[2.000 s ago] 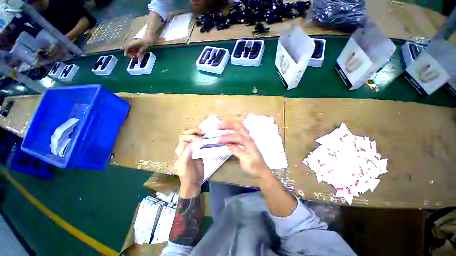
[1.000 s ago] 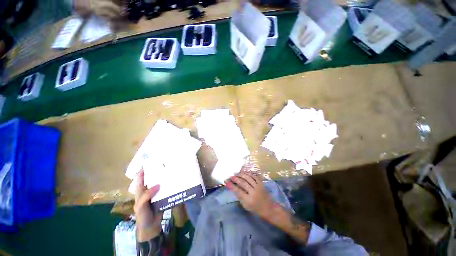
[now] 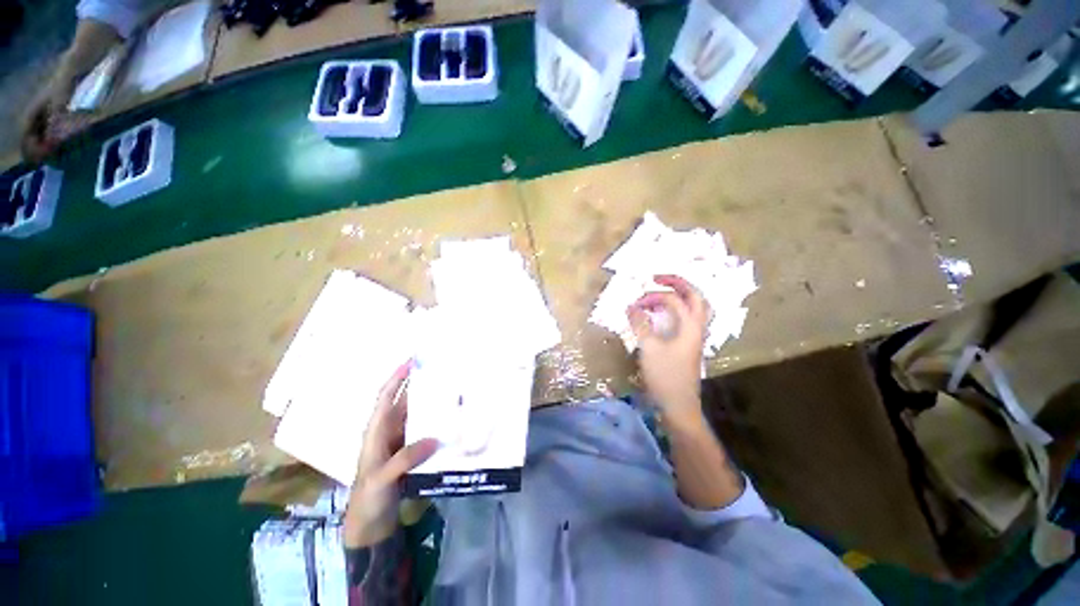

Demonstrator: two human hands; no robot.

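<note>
My left hand (image 3: 385,462) is shut on a white retail carton (image 3: 468,414) with a black band at its base, holding it by its left side near the bench's front edge. Flat carton blanks (image 3: 332,355) lie to its left. A pile of white paper leaflets (image 3: 486,278) shows just beyond the carton, partly covered by it. My right hand (image 3: 673,343) is over the near side of a heap of small white cards (image 3: 711,266), fingers curled; whether a card is between them cannot be told.
Beyond the bench, a green conveyor (image 3: 261,178) carries white trays (image 3: 358,97) with dark items and open standing cartons (image 3: 717,53). A blue crate (image 3: 42,408) is at left. A brown carton (image 3: 965,414) is low at right. Another person's hand (image 3: 45,130) is at far left.
The held carton has moved right, away from the blanks to the leaflet pile. My right hand has moved from the leaflet pile's near end to the card heap. The view has shifted slightly.
</note>
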